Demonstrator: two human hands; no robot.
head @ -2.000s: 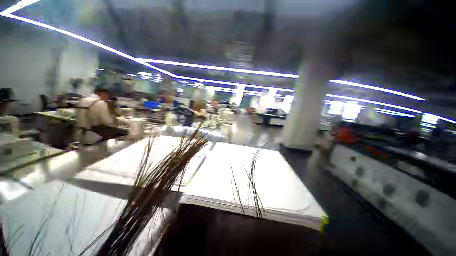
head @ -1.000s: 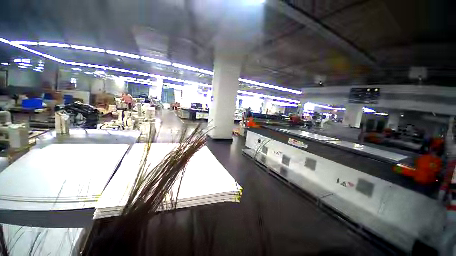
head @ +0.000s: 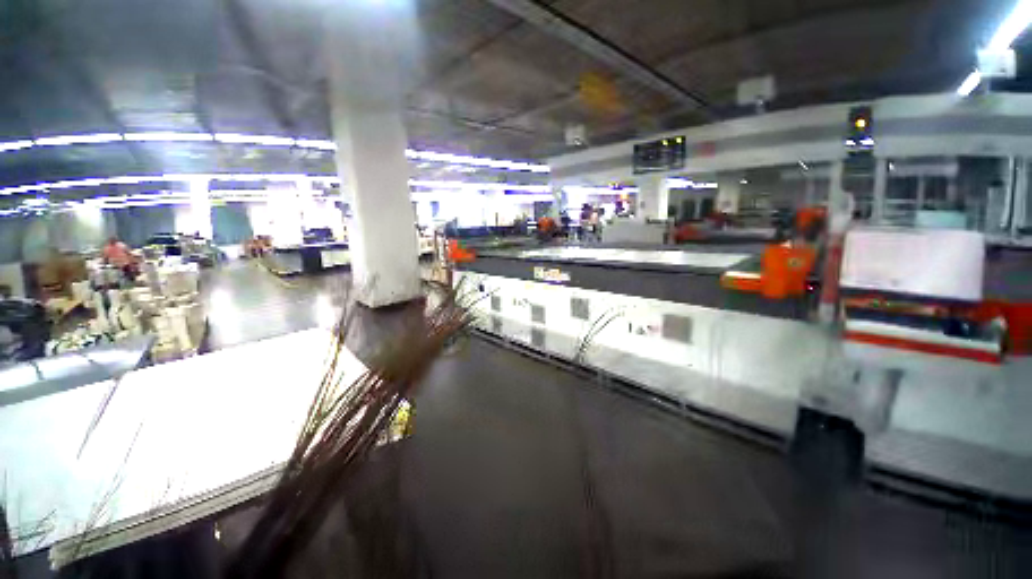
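Observation:
A stack of large white sheets (head: 170,424) lies at the lower left, with several thin layered edges along its near side. A small yellow bit (head: 402,420) shows at its right corner, partly behind dark hair strands. The strands hang across the lower left of the view and hide part of the stack's right end. Neither of my hands is in the picture.
A long white-and-orange machine (head: 611,322) runs from the centre to the right, with a panel unit (head: 914,266) at its end. Dark floor (head: 509,452) lies between stack and machine. A white pillar (head: 379,181) stands behind the stack. A person (head: 117,253) is far left.
My view has swung to the right. The stack and pillar have shifted left in the picture, and the machine's orange carriage and end panel have come further into view.

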